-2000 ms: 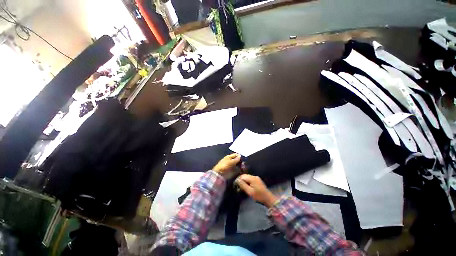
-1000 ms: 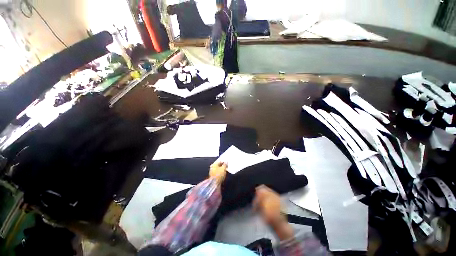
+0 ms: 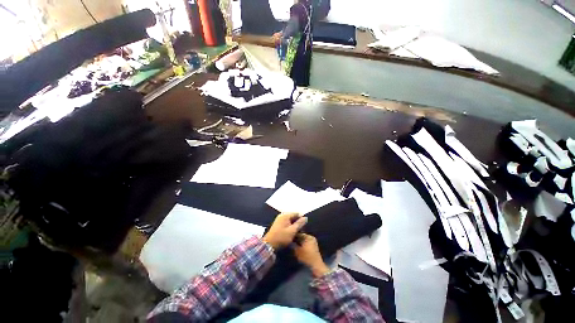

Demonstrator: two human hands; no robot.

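Observation:
A rolled or folded black garment bundle (image 3: 340, 222) lies slanting over white-faced pieces in front of me. My left hand (image 3: 284, 230) and my right hand (image 3: 308, 250) meet at the bundle's middle, fingers pinched close together. Both hands are bare, with checked sleeves. Whatever thin thing they pinch is too small to tell. White fused pieces on black cloth lie around: a large one (image 3: 200, 243) at the left, one behind (image 3: 243, 165), and a tall one (image 3: 413, 246) at the right.
Narrow white strips (image 3: 441, 183) on black heap at the right, beside a stack of small curved pieces (image 3: 539, 151). A large black heap (image 3: 94, 164) lies left. A black-and-white stack (image 3: 249, 94) and scraps are at the far side. A person (image 3: 299, 41) stands beyond the table.
My right hand, blurred and apart from the left a second ago, is back beside it at the bundle. The bundle's left part no longer shows beyond my left sleeve. The view has shifted.

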